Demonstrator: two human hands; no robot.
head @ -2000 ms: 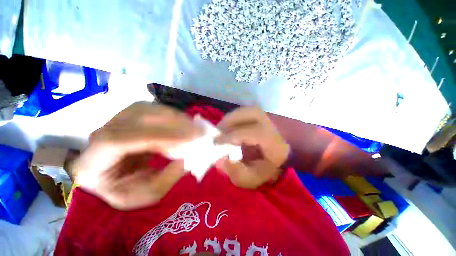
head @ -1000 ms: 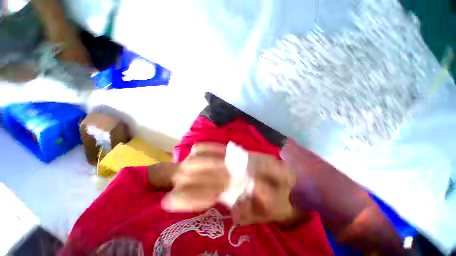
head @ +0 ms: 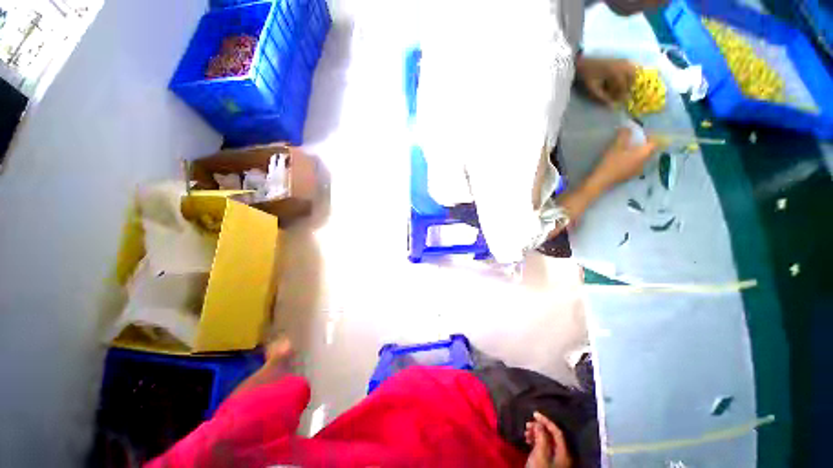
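My left hand [head: 279, 353] is small and overexposed at the end of the red sleeve, beside the lower right corner of an open yellow box [head: 245, 279]. Pale sheet material [head: 173, 274] lies in that box. Whether the hand touches the box or holds anything cannot be told. My right hand [head: 546, 442] is low over my dark-clad lap, cut off by the bottom edge, with its fingers partly bent. No held thing can be made out in it. The white wad does not show in either hand.
A cardboard box [head: 301, 187] and blue bins [head: 297, 78] stand beyond the yellow box. Blue stools [head: 422, 349] are centre. At right, a coworker's hands [head: 607, 80] are near yellow parts [head: 647, 91] on the covered table [head: 671, 343], beside the green conveyor [head: 804, 302].
The view has swung left to the floor and boxes. My hands, earlier together around a white wad, are now apart, the left out by the yellow box. The white parts heap is out of view.
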